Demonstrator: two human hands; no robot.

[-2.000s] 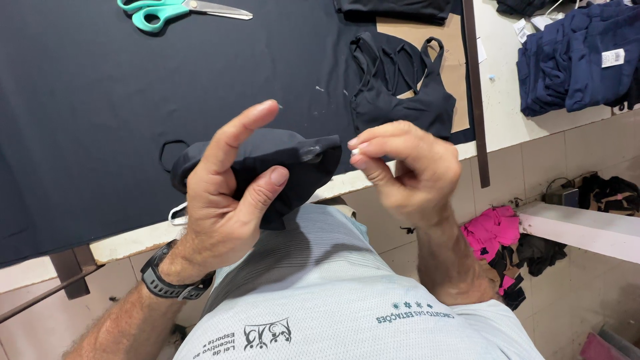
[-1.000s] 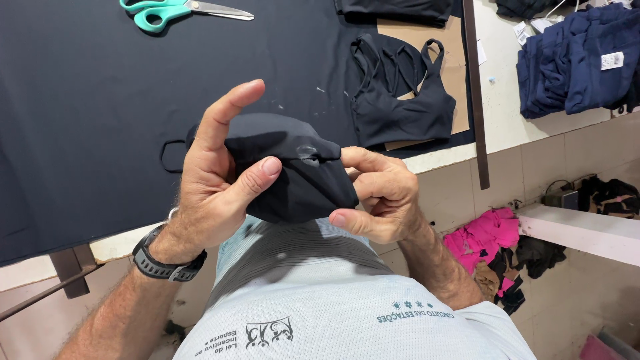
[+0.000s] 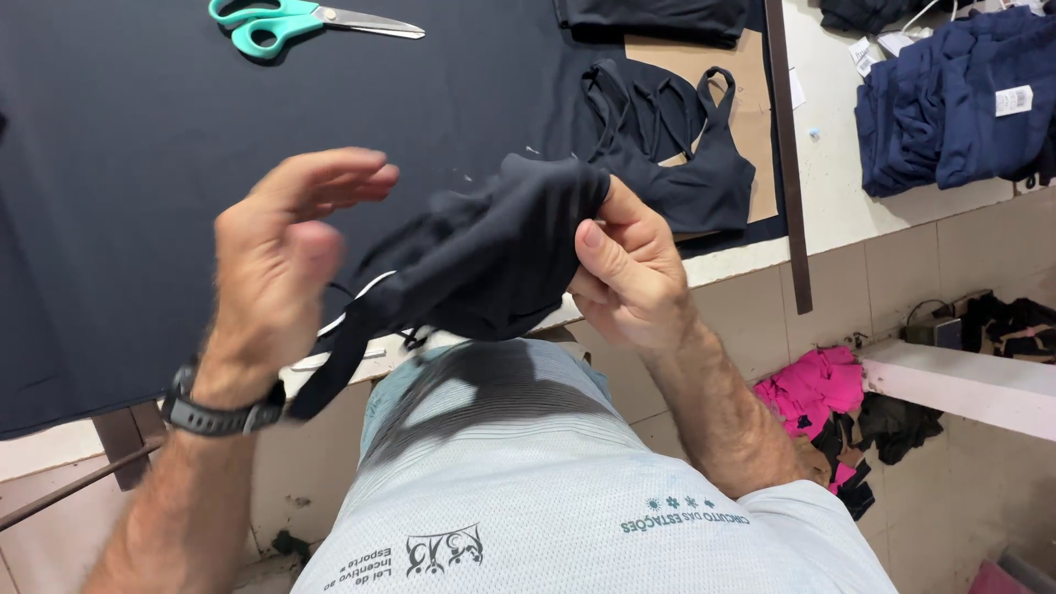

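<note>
My right hand [image 3: 631, 264] grips one end of a black stretch garment [image 3: 503, 247], its thumb and fingers closed on the cloth. The garment hangs to the left, bunched, with a strap and a thin white edge or tape at its lower left. My left hand [image 3: 280, 256], blurred and wearing a black watch, is off the cloth, its fingers apart. Beyond the right hand a black sports bra [image 3: 676, 157] lies on brown paper [image 3: 755, 99]. Scissors with teal handles [image 3: 276, 25] lie on the dark fabric at the upper left.
Dark fabric [image 3: 124, 206] covers the table. A dark metal bar [image 3: 788, 157] juts past its edge. Folded navy garments [image 3: 949, 107] with tags are at the upper right, and another black folded garment [image 3: 652, 21] is at the top. Pink fabric scraps [image 3: 817, 384] lie lower right, by a white beam [image 3: 965, 388].
My left hand has let go of the black garment and moved left. My right hand, apart from the cloth two seconds ago, grips it and has moved up slightly since one second ago.
</note>
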